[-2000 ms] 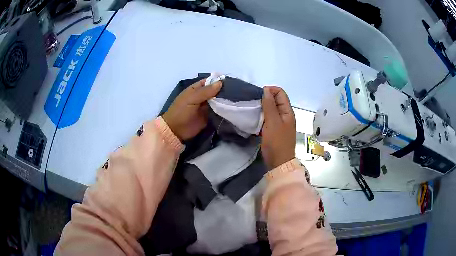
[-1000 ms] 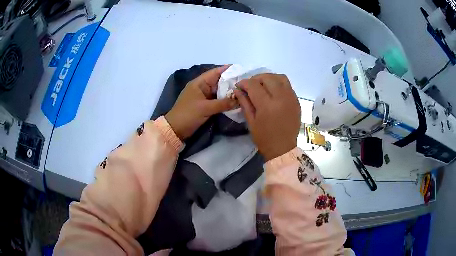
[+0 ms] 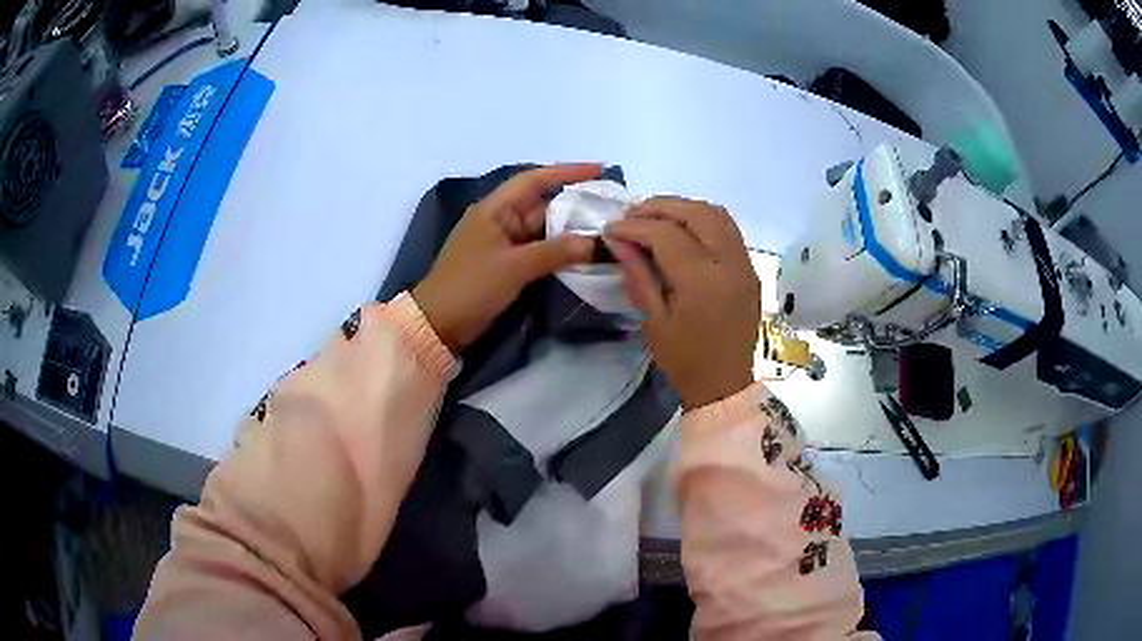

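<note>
My left hand [image 3: 491, 259] pinches the bunched white pocket cloth [image 3: 579, 210] between thumb and fingers. My right hand [image 3: 693, 291] has its fingertips at the right side of the same white cloth; the exact contact is partly hidden by the fingers. The dark grey garment panel [image 3: 428, 551] hangs below the hands over the table's front edge. A larger white cloth piece [image 3: 557, 557] lies over it, with dark grey strips [image 3: 616, 441] across it.
The white sewing machine head [image 3: 864, 257] stands at right. Black thread snips [image 3: 909, 438] and a dark red block [image 3: 927, 381] lie below it. A yellow-orange handled tool [image 3: 1068, 471] is at the far right. The white table [image 3: 363, 125] has a blue JACK label [image 3: 188, 188] at left.
Since two seconds ago the white cloth, earlier spread between both hands, has been bunched up. In the last second my right hand has shifted slightly right and down.
</note>
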